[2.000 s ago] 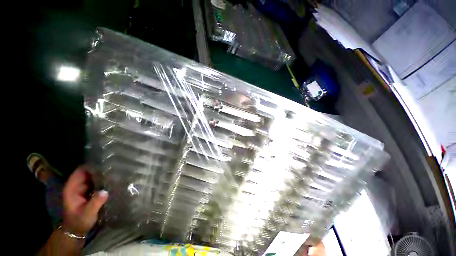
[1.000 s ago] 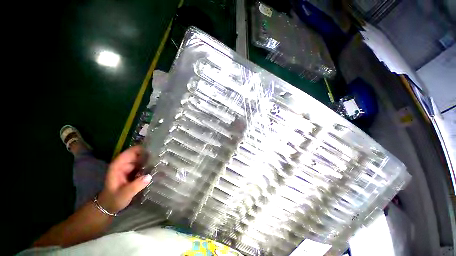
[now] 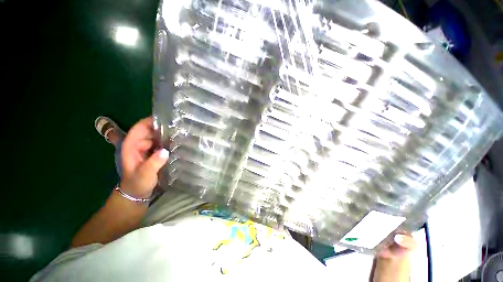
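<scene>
A large clear blister tray (image 3: pixel 309 121) with rows of shiny slim parts is held up over the lap, tilted, its upper edge cut off by the picture's top. Clear wrap with bright glare covers it. A white label (image 3: pixel 373 229) with a small green mark lies at its lower right corner. My left hand (image 3: pixel 142 157), bare with a bracelet, grips the left edge, thumb on top. My right hand (image 3: pixel 394 248) grips the lower right edge beside the label, its thumb showing; its other fingers are largely hidden.
A green floor (image 3: pixel 66 71) with light reflections lies at left, and my shoe (image 3: pixel 105 128) shows there. White papers (image 3: pixel 455 237) lie at lower right beside a small fan (image 3: pixel 493 268). A blue object (image 3: pixel 449 27) is at upper right.
The tray has come closer and higher in view, and its label shows fully. My right hand, hidden one second ago, is now visible. The stack of trays behind has left the view.
</scene>
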